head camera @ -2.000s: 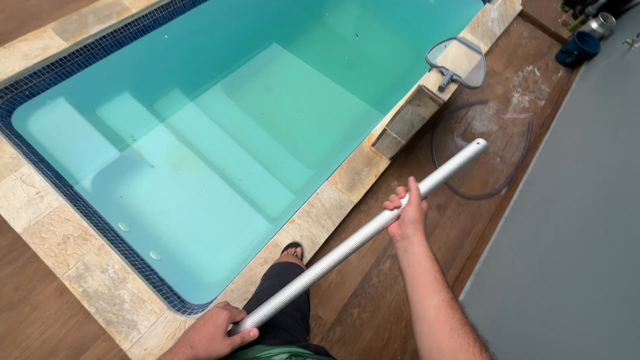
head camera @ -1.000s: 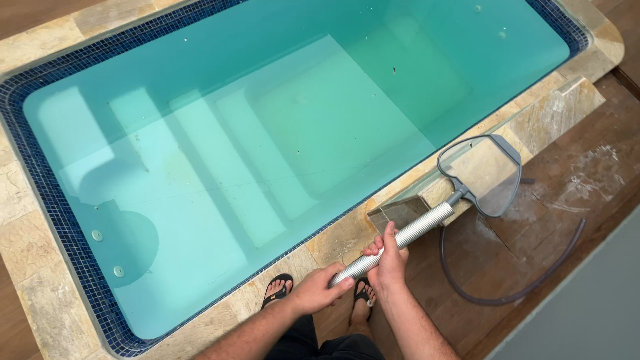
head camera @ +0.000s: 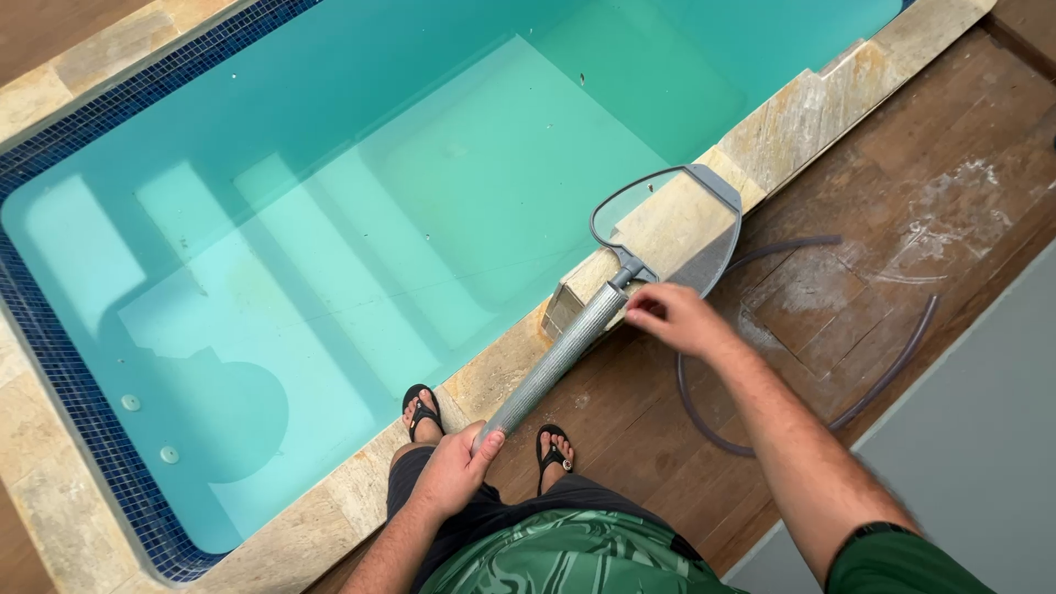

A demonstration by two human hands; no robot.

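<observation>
My left hand (head camera: pixel 456 466) is closed around the near end of a ribbed metal pole (head camera: pixel 549 371), which slants up and to the right over the pool's stone edge. At the pole's far end sits the handle of a pool skimmer net (head camera: pixel 668 219) with a grey frame; its socket meets the pole's tip. The net lies across the stone coping, its left side over the water. My right hand (head camera: pixel 676 320) is just right of that joint, thumb and forefinger curled near the pole's tip; whether they touch the pole or pinch something small I cannot tell.
Pool water (head camera: pixel 396 247) with submerged steps spreads on the left, bordered by blue tiles and stone coping (head camera: pixel 330 511). A grey hose (head camera: pixel 895 367) lies curved on the brown deck (head camera: pixel 643 429) at right, near a grey wall (head camera: pixel 949 487). My feet in sandals straddle the coping's edge.
My right hand has left its grip around the pole and moved up beside the net's joint. The pole, earlier raised away from the net, now meets the net's handle.
</observation>
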